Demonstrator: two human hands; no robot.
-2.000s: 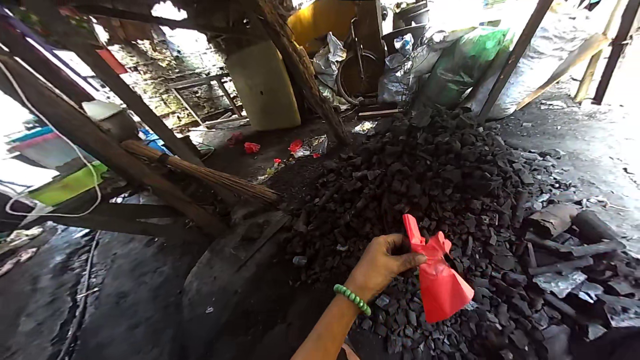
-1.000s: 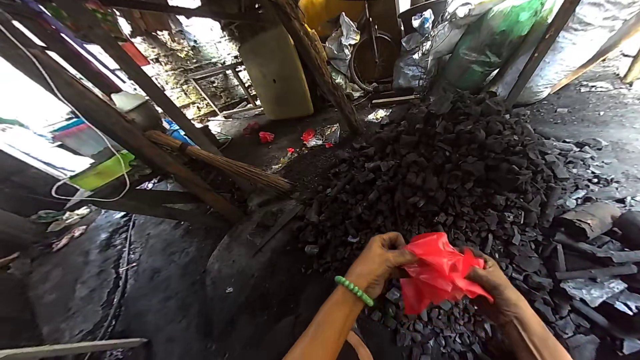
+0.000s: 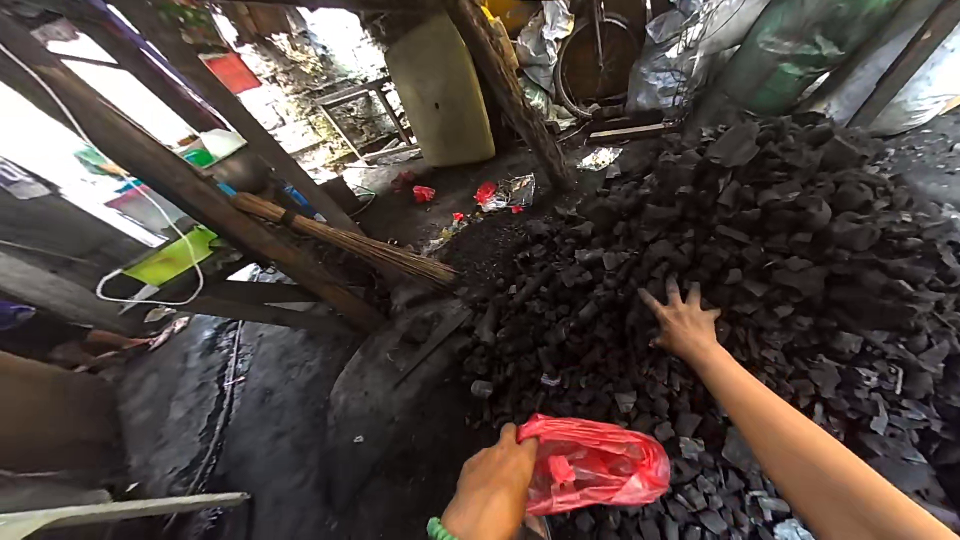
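Observation:
At the bottom centre, my left hand (image 3: 495, 476), with a green bead bracelet at the wrist, grips the rim of a red plastic bag (image 3: 600, 469). The bag's mouth is spread and faces up; it lies over the near edge of a pile of charcoal (image 3: 787, 255). My right hand (image 3: 684, 319) reaches onto the pile's middle, palm down with fingers spread, and holds nothing that I can see. Whether its fingertips touch the pieces is hard to tell.
A stick broom (image 3: 352, 244) leans by a slanting wooden beam (image 3: 187, 180) on the left. Behind the pile stand a wooden post (image 3: 517, 97), a yellowish plastic container (image 3: 442, 97), a wheel (image 3: 600, 67) and large sacks (image 3: 802, 56). Red plastic scraps (image 3: 424, 194) lie on the floor.
The red bag, crumpled between both hands a second ago, is now spread open in my left hand. My right hand has let go of it and moved up over the charcoal.

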